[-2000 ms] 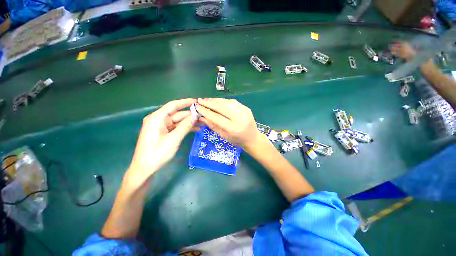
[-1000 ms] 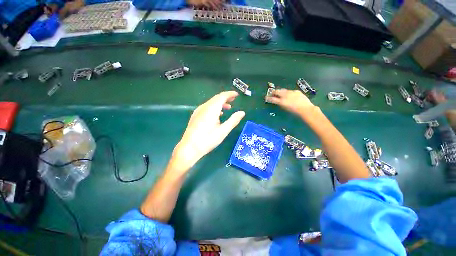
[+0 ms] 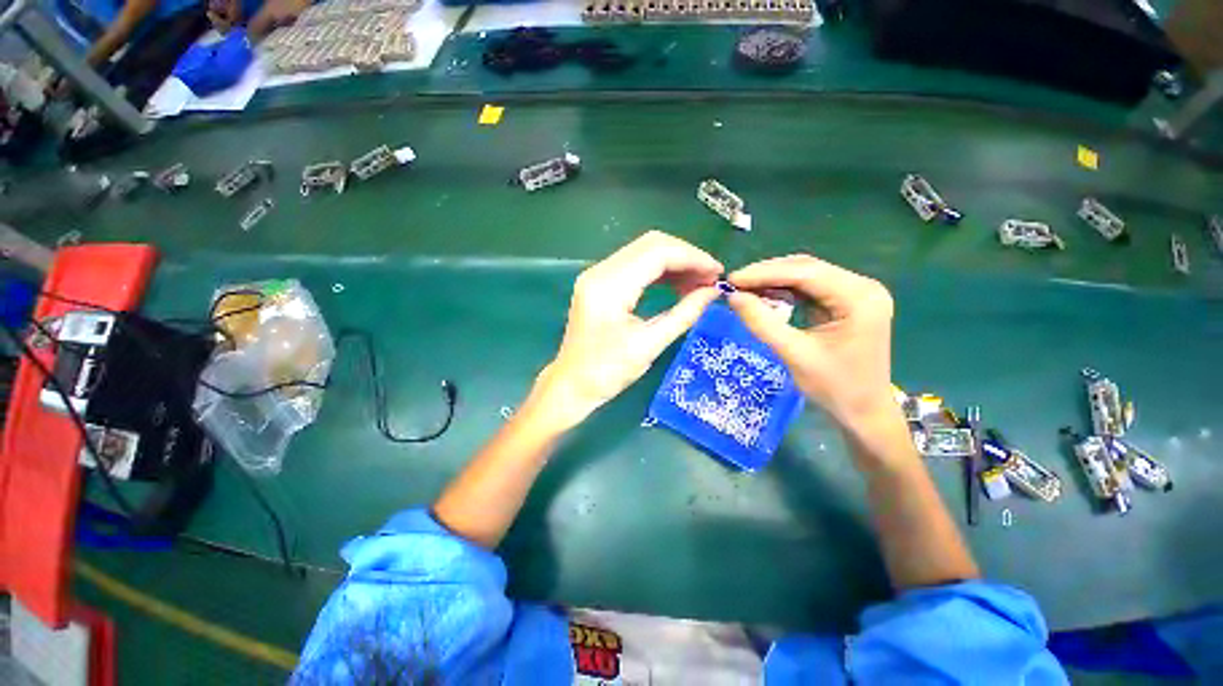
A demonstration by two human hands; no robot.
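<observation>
My left hand (image 3: 624, 322) and my right hand (image 3: 821, 328) meet fingertip to fingertip above the far edge of the blue parts tray (image 3: 724, 449). My right hand holds a device housing (image 3: 779, 308), mostly hidden by its fingers, with a small dark end showing between both hands' fingertips. My left thumb and forefinger pinch at that dark end; whether they hold a tiny part cannot be told. The tray is full of small white rings (image 3: 731, 386).
Housings (image 3: 723, 202) lie spaced along the far green strip. Two unit piles (image 3: 1108, 449) and a dark stick (image 3: 972, 465) lie right. A black cable (image 3: 382, 402), plastic bag (image 3: 264, 375), black box (image 3: 141, 402) and red bin (image 3: 54, 442) are left.
My right hand has come back from the far strip with a housing, and that spot there is now empty. My left hand has closed in to meet it. The view has shifted left.
</observation>
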